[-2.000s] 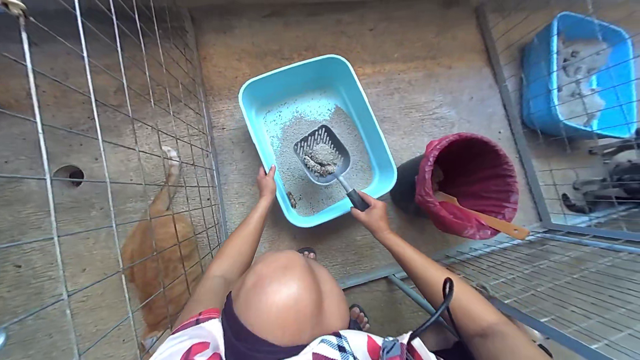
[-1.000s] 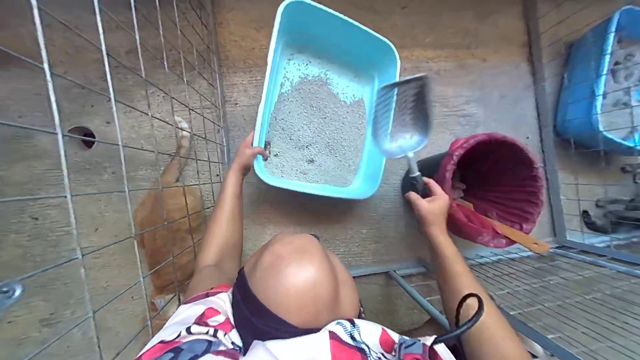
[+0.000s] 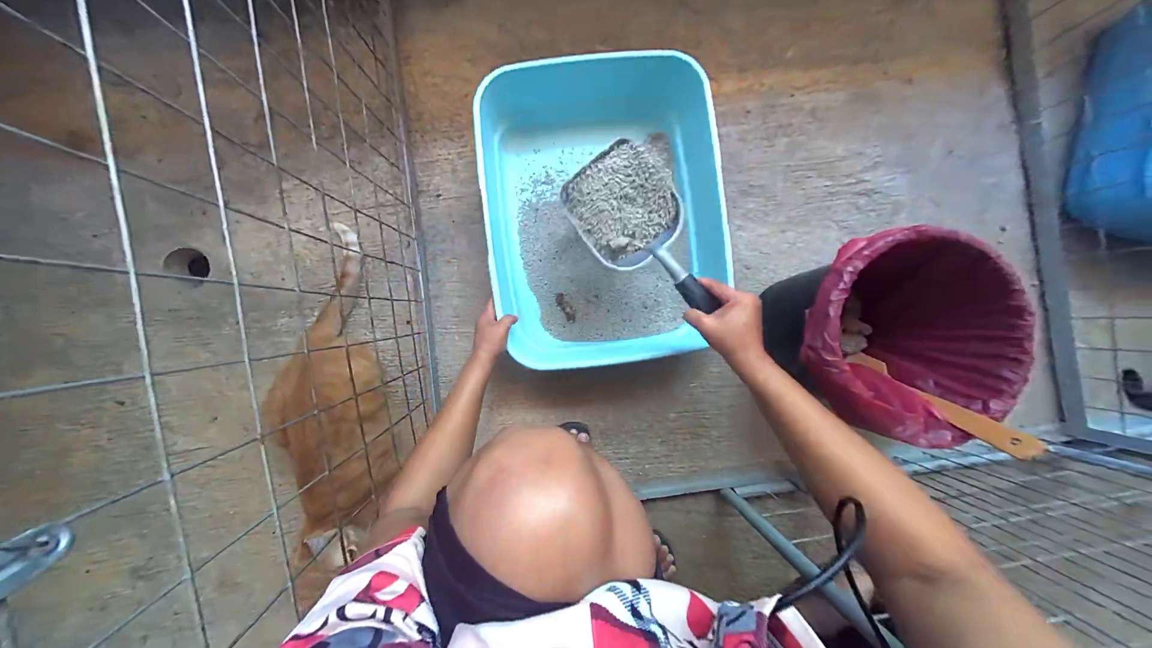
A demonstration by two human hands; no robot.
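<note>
My left hand [image 3: 494, 331] grips the lower left corner of a light blue plastic litter box [image 3: 601, 358]. In my right hand [image 3: 731, 322] is the black handle of a metal litter scoop [image 3: 668, 261], its slotted head heaped with grey litter [image 3: 623, 200] and held over the box. Granular grey litter [image 3: 585, 279] lies in the box, with a small dark brown clump [image 3: 565, 308] near its lower left. Right of my right hand stands a dark bin [image 3: 792, 315] with a red plastic liner [image 3: 909, 333]; some pale lumps show inside.
A wooden stick [image 3: 981, 425] lies across the bin's rim. Behind the wire mesh panel [image 3: 418, 225] on the left, an orange cat [image 3: 333, 396] is on the concrete floor near a round hole [image 3: 187, 263]. More mesh and a blue container [image 3: 1116, 135] are at the right.
The scoop, beside the box and near the bin one second ago, is back over the box and now heaped with litter. A dark clump shows in the box. My left hand stays at the box's edge.
</note>
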